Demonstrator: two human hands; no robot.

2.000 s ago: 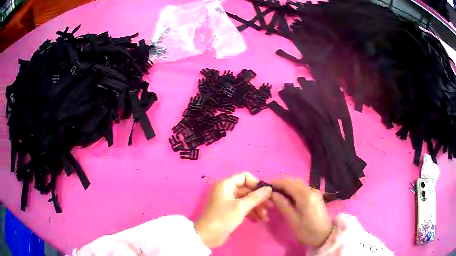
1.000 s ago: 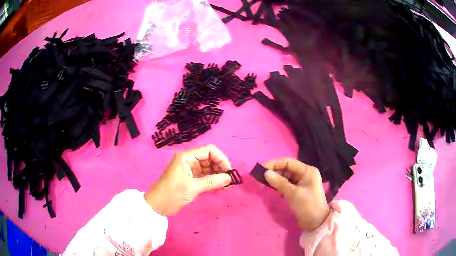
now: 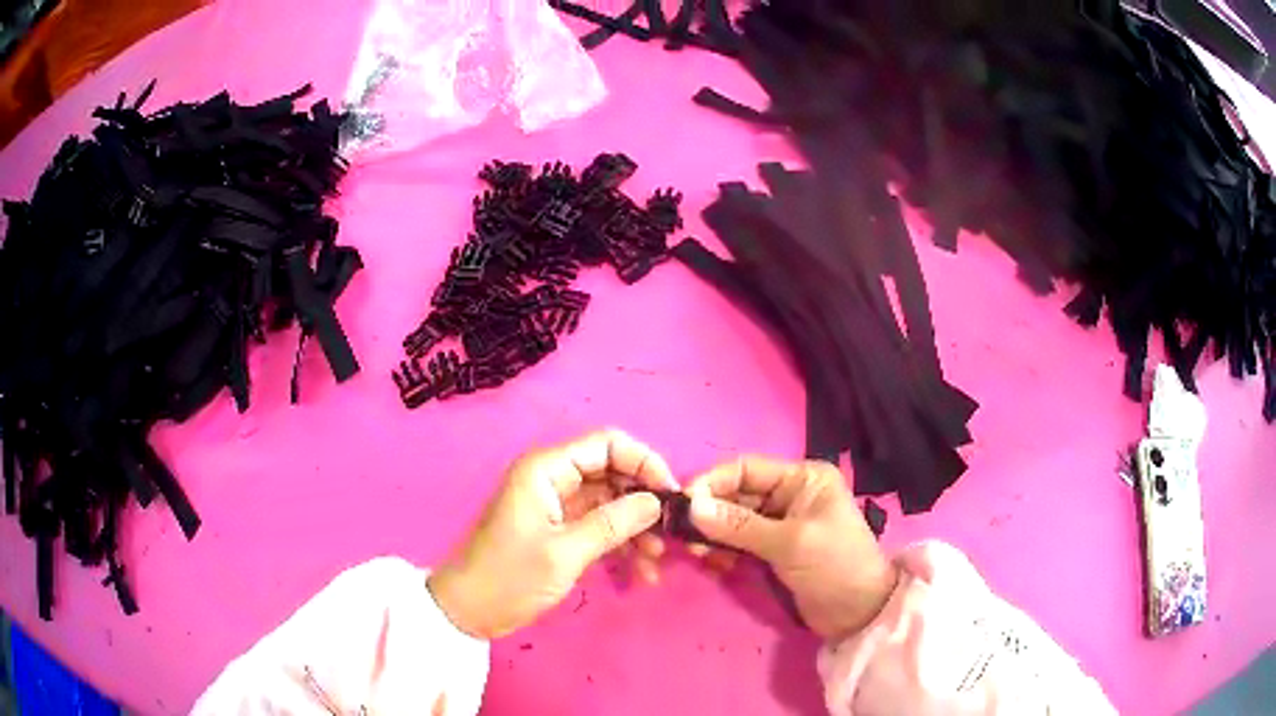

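Note:
My left hand and my right hand meet fingertip to fingertip low in the middle of the head view. My left hand grips a black buckle part, mostly covered by the fingers. My right hand pinches the end of a black webbing strap against it. Whether the strap passes through the slot is hidden. A short dark piece of strap shows by my right hand's outer side. The loose buckle pile lies beyond my hands. A small bundle of webbing lies to its right.
The main webbing stock fills the upper right of the pink table. A tangled black heap of straps lies at left. A clear plastic bag is at the top. A smartphone with a white scrap lies at right.
One second ago my hands were apart, with the buckle part in my left and a strap end in my right. Now they have come together. The table's contents have shifted slightly left and up in view.

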